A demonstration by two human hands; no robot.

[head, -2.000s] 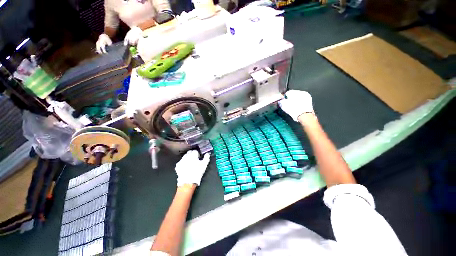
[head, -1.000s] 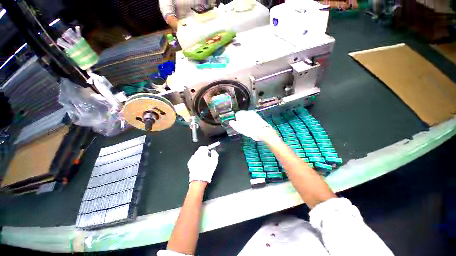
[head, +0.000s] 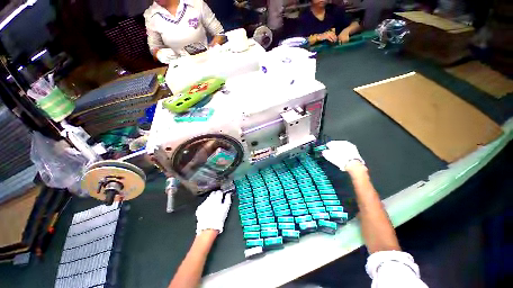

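Observation:
My gloved left hand (head: 214, 211) is at the lower right of the ring head (head: 207, 163), its fingertips on a small grey part (head: 226, 186). My gloved right hand (head: 343, 154) is beyond the machine's right end, its fingertips on a small teal part (head: 320, 148) at the far right of the teal rows. The teal parts (head: 287, 197) lie in close wavy columns before the white machine (head: 281, 84). One paler block (head: 253, 251) lies at their near left corner. A blurred teal part (head: 223, 160) shows inside the ring.
Grey parts (head: 87, 247) stand in columns at the lower left, below the tan tape reel (head: 113, 181). An upright silver post (head: 170, 194) is between reel and ring. A lime-green object (head: 194, 94) lies on the machine. A cardboard sheet (head: 430, 115) lies right. Two people are behind the bench.
My right hand has moved from the ring back to the right end of the teal rows. My left hand has moved up to the ring's lower edge. The view has shifted.

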